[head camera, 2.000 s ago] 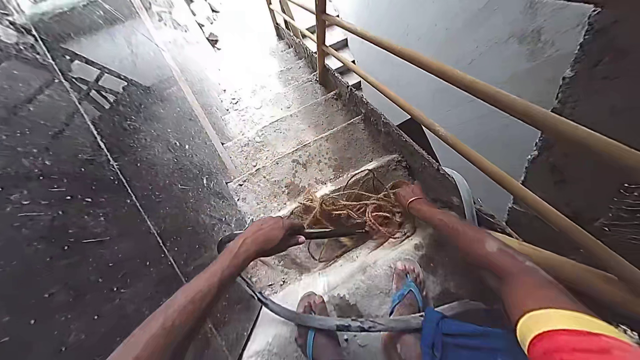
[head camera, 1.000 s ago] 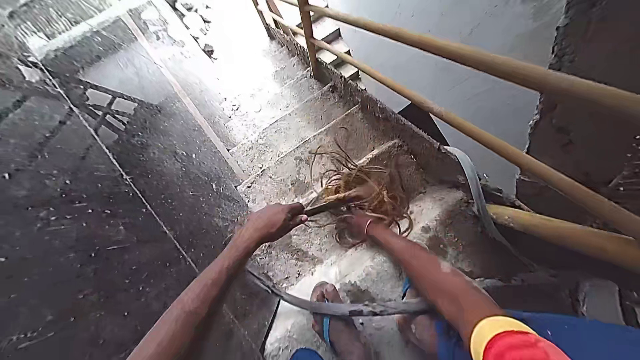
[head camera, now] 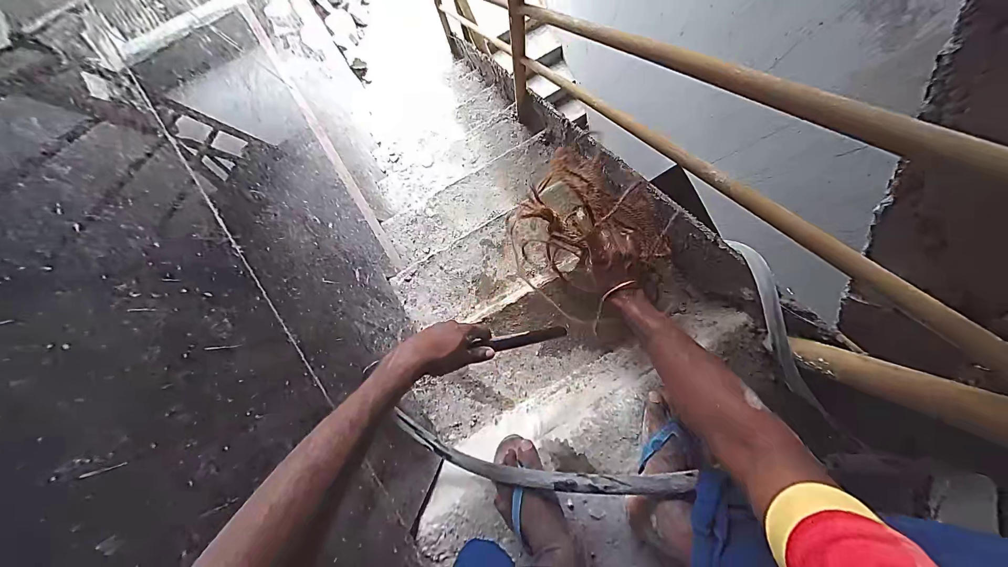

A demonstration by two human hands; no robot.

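Note:
My left hand (head camera: pixel 453 348) is closed around a dark, short pipe-like piece (head camera: pixel 526 339), whose free end points right over the concrete steps. A grey hose (head camera: pixel 551 479) runs from near my left wrist across in front of my shins. Ahead and to the right, my right hand (head camera: pixel 614 260) grips a tangled bundle of brown fibres (head camera: pixel 579 209), which looks like coir or frayed rope. Loose strands hang from the bundle over the step. Most of my right fingers are hidden by the fibres and blur.
Dusty concrete stairs (head camera: pixel 441 197) descend ahead, with a wet-looking dark wall panel (head camera: pixel 197 315) on the left. A yellow metal railing (head camera: pixel 756 201) runs along the right. Another length of grey hose (head camera: pixel 768 291) hangs over the stair edge. My feet, in blue flip-flops (head camera: pixel 516 508), stand on a step.
My right hand has moved forward with the fibre bundle, away from the dark piece. One second ago the bundle was against that piece. My left hand still holds the piece.

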